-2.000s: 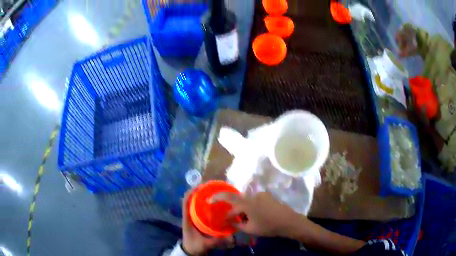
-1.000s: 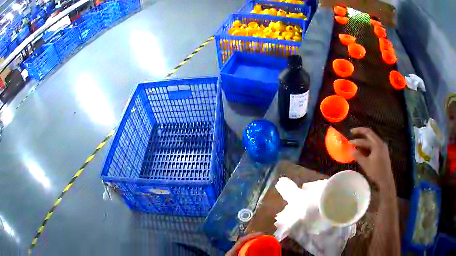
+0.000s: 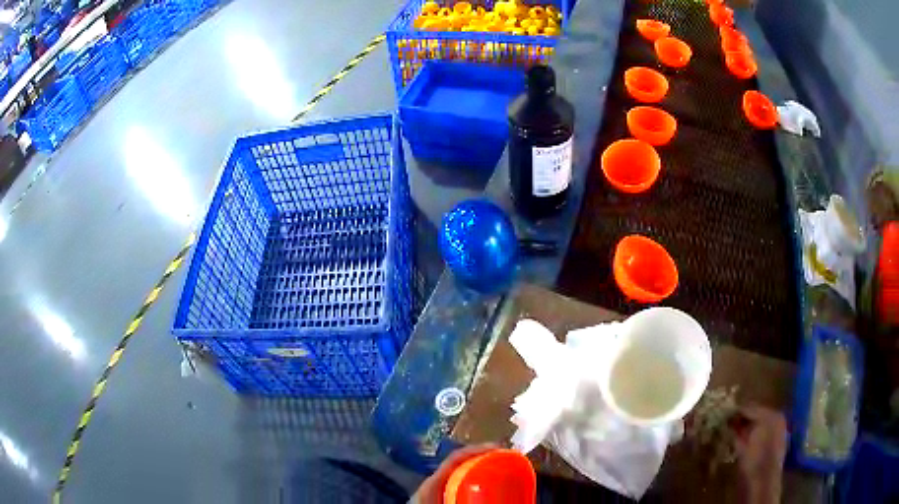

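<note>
My left hand is cut off by the bottom edge and holds an orange cup. A blurred skin-toned shape at the board's right, by the small clear parts, looks like my right hand; its fingers cannot be made out. A white tub of cloudy liquid stands on a white rag on the brown board. A single orange cup lies on the near end of the mesh belt, apart from the others.
A dark bottle and a shiny blue round object stand left of the belt. A blue crate is at left, with a blue tray and yellow parts beyond. A blue bin is at right. Part of a person shows at the right edge.
The orange cup that my right hand held over the belt now lies on it, released. My right hand has moved back toward the board. The view has shifted, and my left hand still holds its cup.
</note>
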